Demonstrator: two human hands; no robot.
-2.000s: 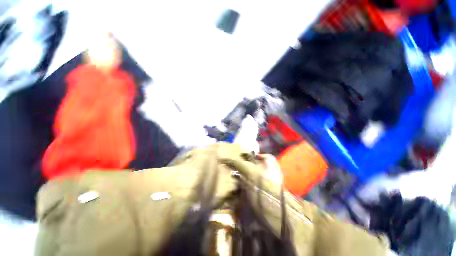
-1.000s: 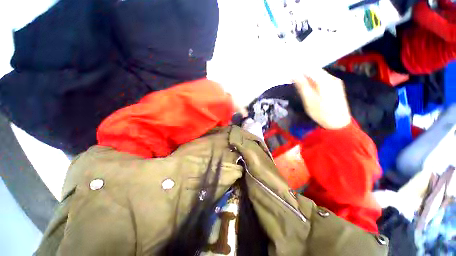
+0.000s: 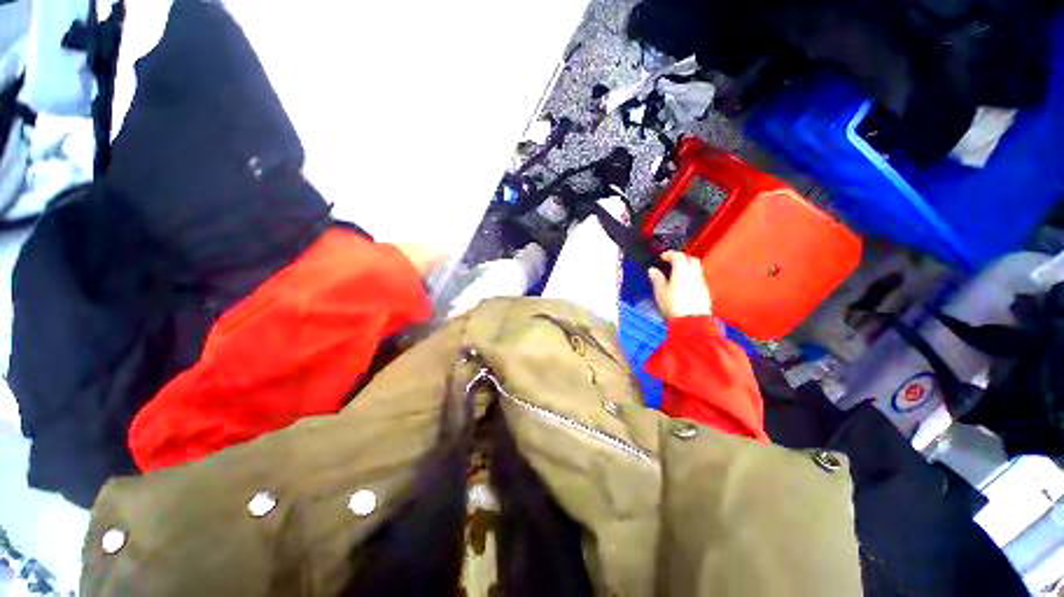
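Observation:
Large dark garment panels (image 3: 210, 128) lie in a heap at the left, partly over the white table and partly behind my left sleeve. My left hand (image 3: 418, 257) is small and blurred at the table's near edge; its fingers are hard to make out. My right hand (image 3: 685, 286) is beside my leg, left of the red plastic stool. Its fingers are closed at the end of a narrow dark strip (image 3: 628, 237) that runs up and left from them.
The white table (image 3: 408, 105) runs up the middle. The red stool (image 3: 788, 262) stands on the floor at the right. A blue crate (image 3: 875, 175) holding dark cloth is beyond it. Scraps (image 3: 683, 99) litter the floor. Dark cloth and a white bag (image 3: 910, 391) lie at the lower right.
The view has shifted towards the floor and stool. My right hand has moved down from above the dark pile to beside the stool, now at a dark strip. My left hand stays near the table edge.

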